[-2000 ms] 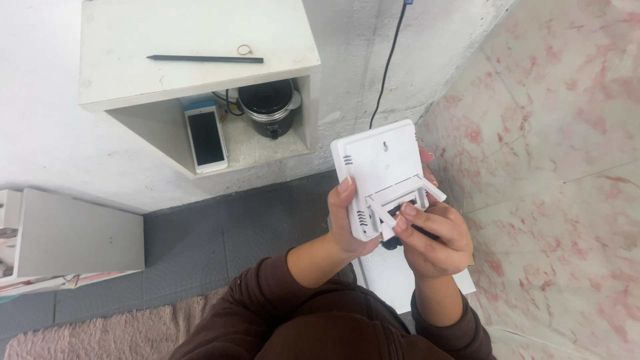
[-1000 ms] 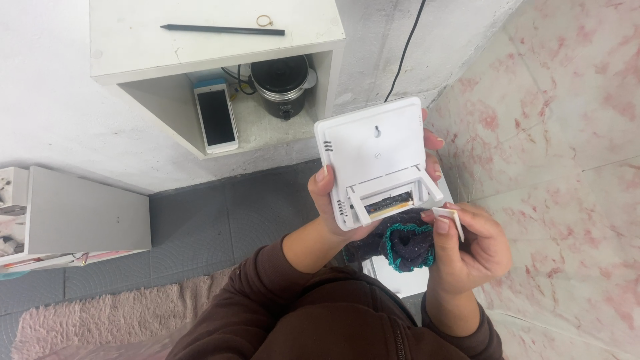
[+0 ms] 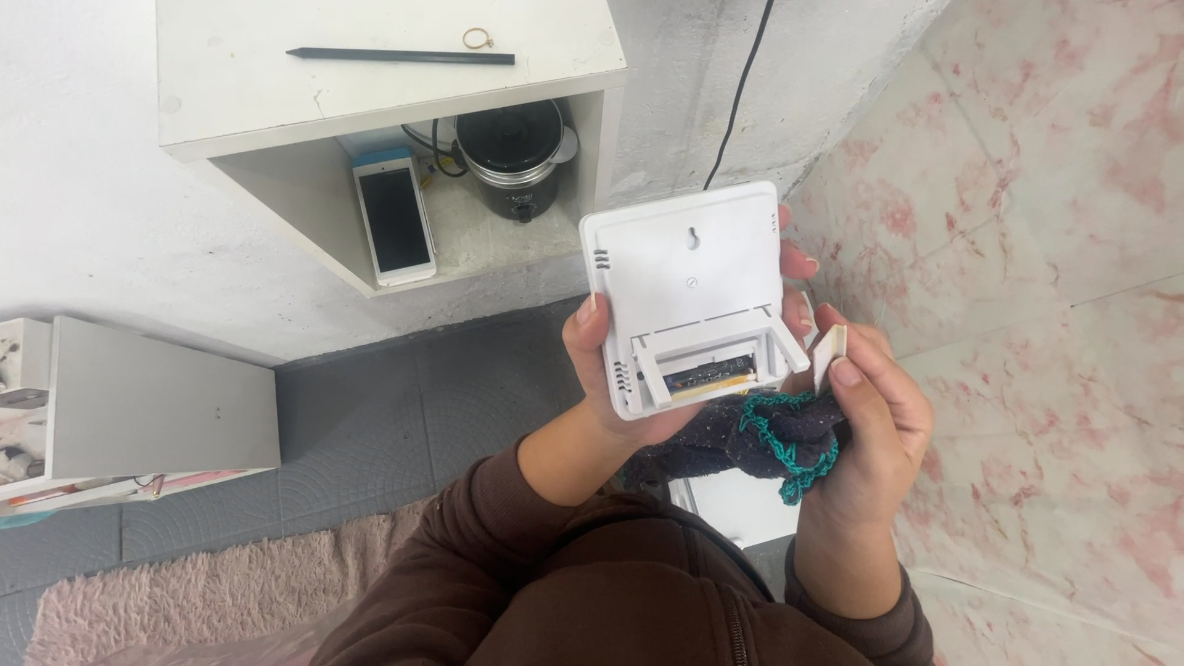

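Note:
My left hand (image 3: 592, 361) grips a white plastic wall-mount device (image 3: 684, 250), its back turned up, with a keyhole slot and side vents. The fold-out stand (image 3: 717, 328) is tilted out around an uncovered battery compartment, where a dark battery (image 3: 712, 372) shows beside a yellowish strip. Between thumb and fingers, my right hand (image 3: 869, 388) pinches a small white battery cover (image 3: 825, 356), just right of the device. A dark cloth with teal crocheted edging (image 3: 791, 444) lies below the device, partly behind my right hand; whether that hand touches it I cannot tell.
A white wall shelf (image 3: 388, 111) holds a black pencil (image 3: 402, 56) and a ring (image 3: 477, 38) on top, a white phone (image 3: 396, 217) and a small black electric pot (image 3: 513, 157) inside. A black cable (image 3: 740, 92) runs down the wall. A grey cabinet (image 3: 162, 398) stands left, near a pink rug (image 3: 222, 583).
Two seconds ago my right fingers were at the battery compartment; now they are right of it with the cover. The battery inside has come into sight.

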